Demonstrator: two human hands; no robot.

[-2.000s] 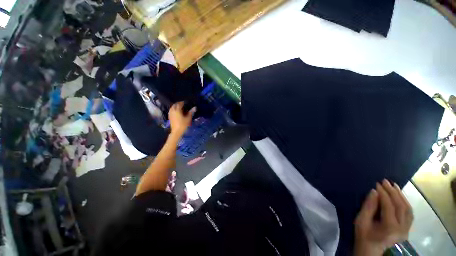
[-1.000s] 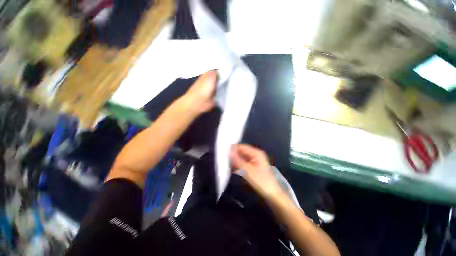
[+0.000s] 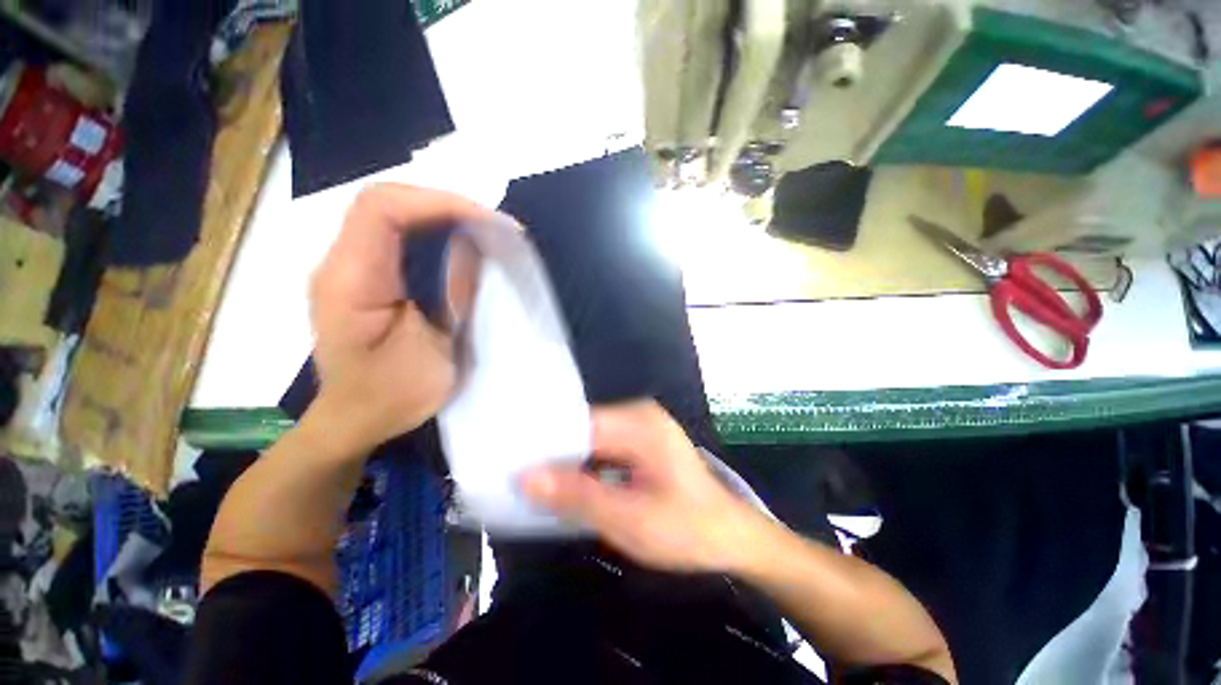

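My left hand grips the upper end of a small panel, white on the side that shows and dark where it curls at the fingers. My right hand pinches its lower end between thumb and fingers. The panel is bent and blurred, held in the air over the table's front edge. Behind it a dark panel lies on the white table, its right side near the bright lamp spot by the machine's needle area. The needle itself is lost in the glare.
Red-handled scissors and a small dark object lie right of the needle area. The machine's green control panel stands above. Dark panels and a brown board are at left. A blue crate is below the table.
The view has swung right toward the machine. My left hand has left the crate; both hands now hold the small panel, which is raised and curled compared with one second ago.
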